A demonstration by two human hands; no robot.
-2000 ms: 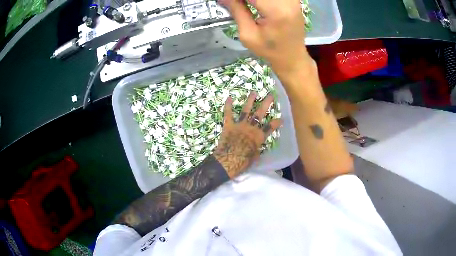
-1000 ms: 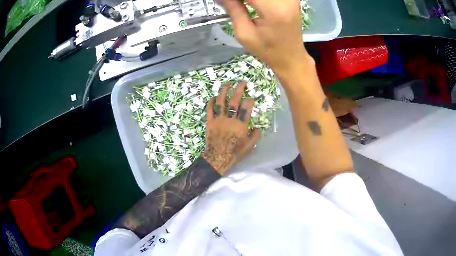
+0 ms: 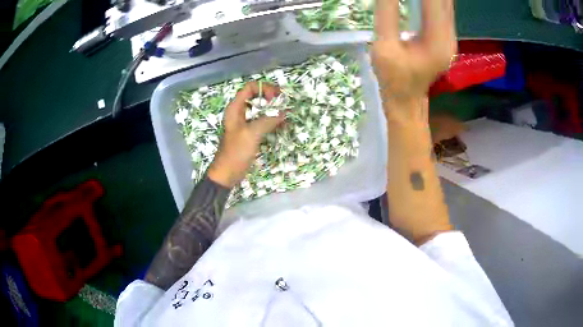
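The near tub (image 3: 167,156) lies at the table edge against my white shirt, holding a heap of white-and-green workpieces (image 3: 326,121). My left hand (image 3: 246,131) is in the tub, fingers curled around several workpieces, some showing between thumb and fingers. My right hand (image 3: 412,60) is raised at the top right, over the side of the far tub (image 3: 332,39), fingers spread and blurred, with nothing visible in it; its fingertips reach the frame's top edge. The far tub also holds workpieces. The assembly fixture (image 3: 224,22) is above the near tub, cut off by the top edge.
The pneumatic cylinder (image 3: 91,41) and a dark hose (image 3: 121,83) are left of the fixture. A red stool (image 3: 61,243) stands at lower left. A red bin (image 3: 476,67) is below the table edge at right. A white surface (image 3: 530,172) lies further right.
My right hand has moved right, away from the fixture, and its fingers have spread. My left hand has moved left in the near tub and curled around workpieces. The view has shifted slightly.
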